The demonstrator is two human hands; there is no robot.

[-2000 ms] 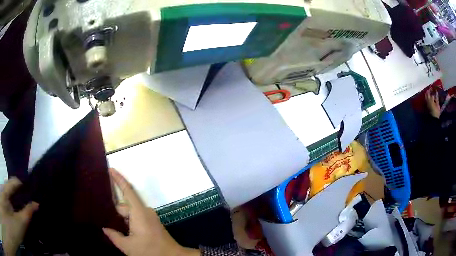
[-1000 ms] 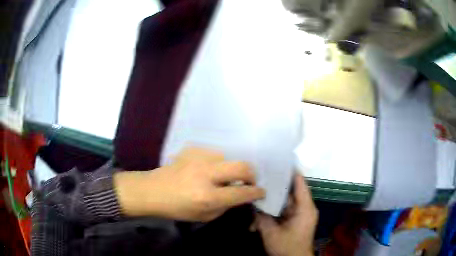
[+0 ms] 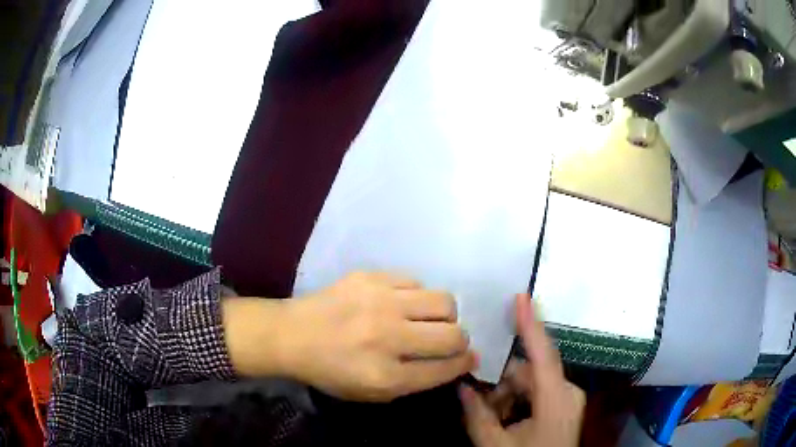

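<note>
A large pale grey-blue panel lies on the white table and runs up to the sewing machine's needle area. A maroon piece shows along its left side. My left hand lies on the panel's near end, fingers bent, with its fingertips at the near edge. My right hand is at the near right corner, thumb and index finger on either side of it; its lower part is cut off by the frame. The underside of the corner is hidden.
Another pale panel lies right of the needle plate and hangs over the green ruler border. Pale strips lie far left. An orange-red basket stands left, a blue basket at lower right.
The view has swung left since the oldest frame. The maroon cloth between my hands then now shows a pale panel there. Since one second ago, my right index finger has straightened along the panel's edge.
</note>
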